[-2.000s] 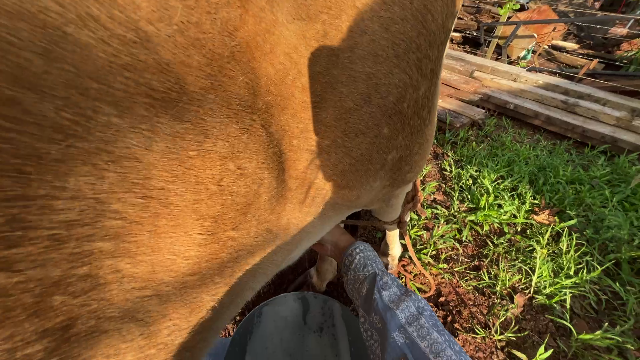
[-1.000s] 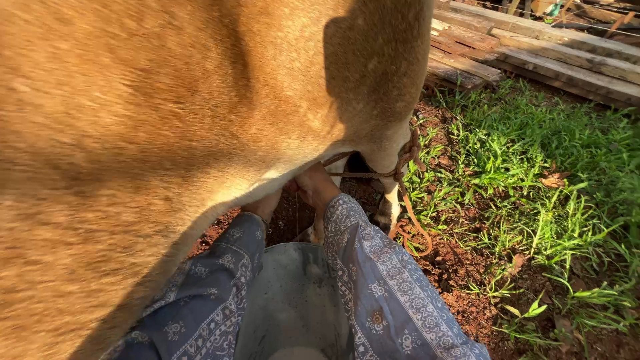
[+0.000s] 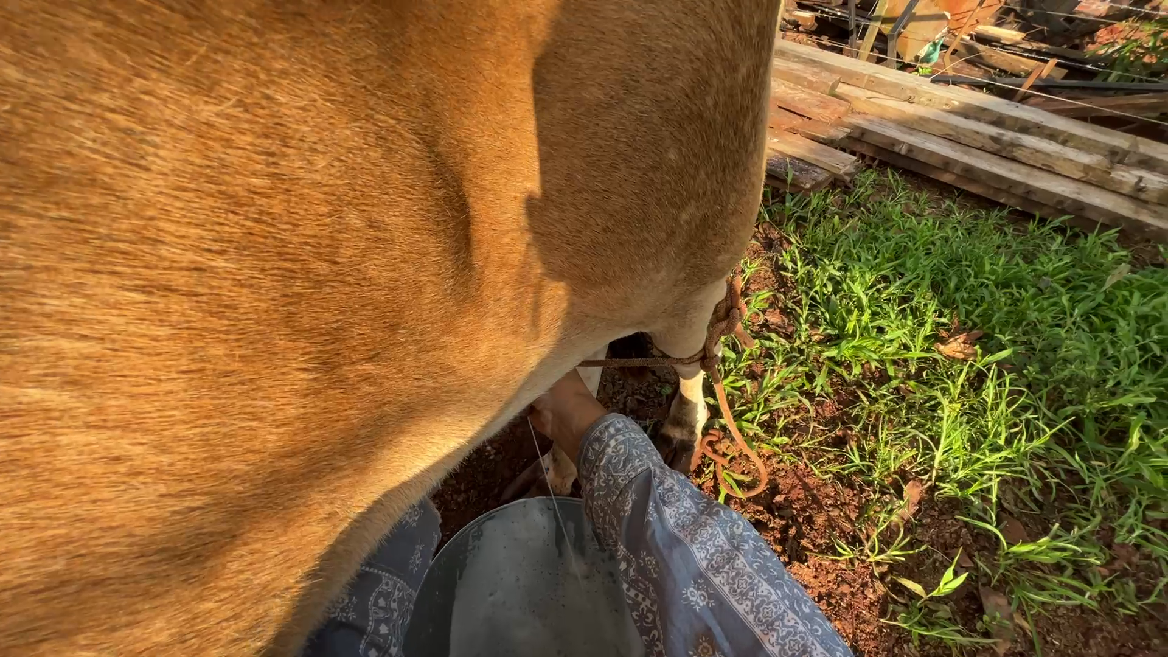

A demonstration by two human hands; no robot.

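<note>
A brown cow's flank and belly [image 3: 365,255] fill the left and middle of the view. My right hand [image 3: 566,412], in a blue patterned sleeve, reaches under the belly; its fingers are mostly hidden there. From beside it a thin white stream of milk [image 3: 546,470] runs down into a metal bucket [image 3: 538,584] below. My left hand is hidden behind the belly; only its sleeve [image 3: 388,584] shows at the lower left. A rope [image 3: 712,351] is tied around the cow's hind legs, its loose end hanging beside the pale lower leg [image 3: 691,401].
Green grass [image 3: 1022,338] and reddish soil [image 3: 821,566] lie to the right of the cow. Behind them wooden planks [image 3: 985,137] are stacked on the ground, with wire strands [image 3: 1049,87] and scrap wood beyond.
My left hand, partly seen beside the right one a second ago, is now hidden behind the belly. A stream of milk now shows plainly. The view has shifted somewhat.
</note>
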